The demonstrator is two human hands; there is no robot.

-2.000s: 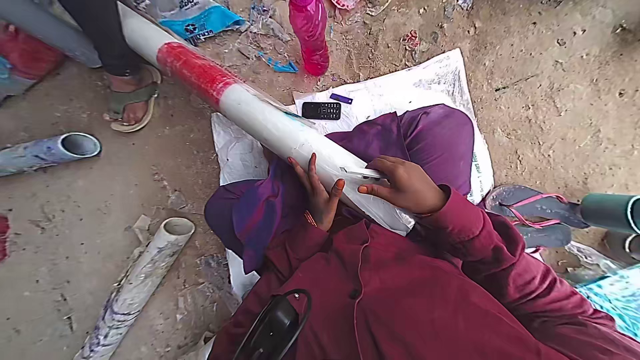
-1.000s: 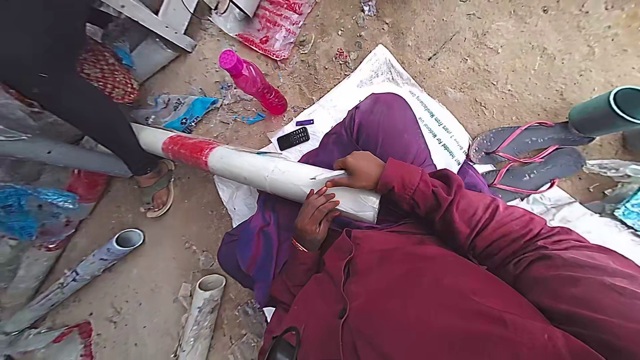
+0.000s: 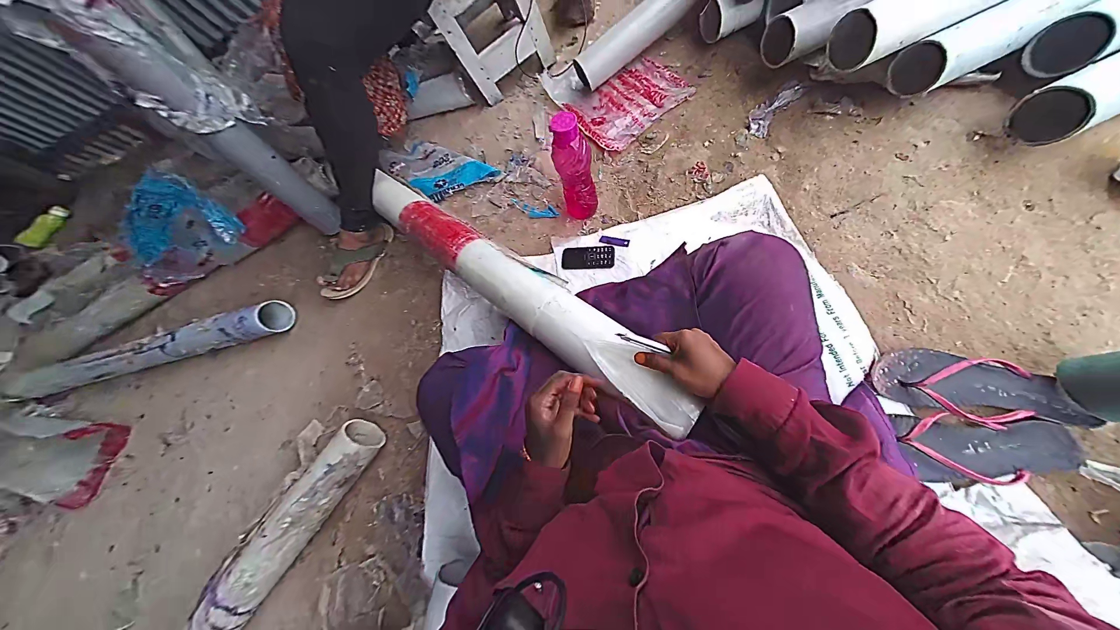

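A long white pipe (image 3: 542,306) with a red band lies slanting across my lap, its near end wrapped in a whitish sheet. My right hand (image 3: 691,361) rests on the near end, its thumb pressing on the wrap beside a thin dark strip or slit (image 3: 643,342); whether the fingers hold a small tool cannot be told. Just left of the pipe, my left hand (image 3: 560,417) is raised with curled fingers, thumb near the fingertips; whether something thin is between them is unclear. A black keypad phone (image 3: 588,257) lies on the white sack (image 3: 744,206) beyond my knees.
A pink bottle (image 3: 573,166) stands beyond the phone. Another person's sandalled foot (image 3: 354,258) is near the pipe's far end. Loose pipes (image 3: 289,516) lie at left, and several large pipes (image 3: 989,52) at upper right. Flip-flops (image 3: 980,407) and a green cylinder (image 3: 1089,385) are at right.
My left hand, spread on the pipe two seconds ago, has come off its surface and curled. My right hand stays at the near end. The view has shifted, showing more pipes at upper right.
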